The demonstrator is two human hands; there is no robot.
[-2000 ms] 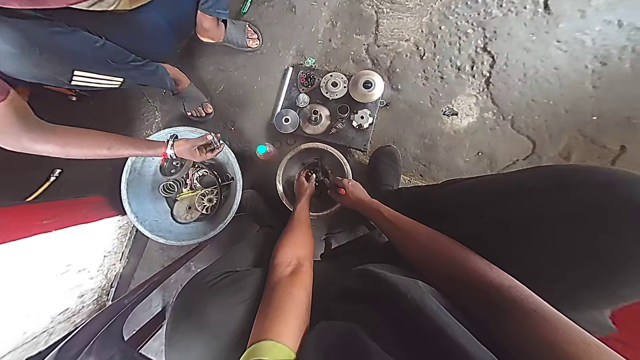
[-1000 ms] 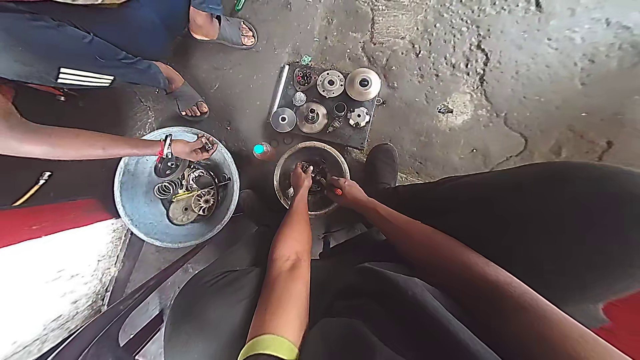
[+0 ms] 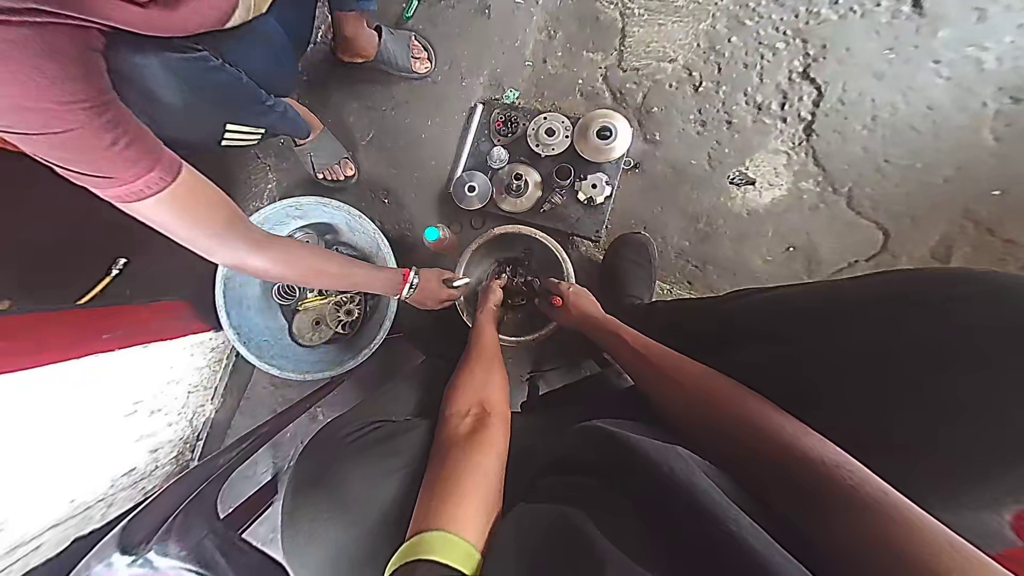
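Both my hands work over a round metal bowl between my legs. My left hand has its fingers on a dark, greasy metal part in the bowl. At the bowl's right rim, my right hand is closed around a tool whose red handle end shows; its far end is too dark to make out. Another person's hand, with bracelets at the wrist, holds a small pale cylindrical piece at the bowl's left rim.
A blue-grey basin at left holds a coil spring and a finned wheel. Beyond the bowl, a dark board carries several metal discs and a pulley face. A bottle with a turquoise cap stands near the bowl.
The other person's hand has moved right, from above the blue-grey basin to the left rim of my bowl. My own hands stay at the bowl.
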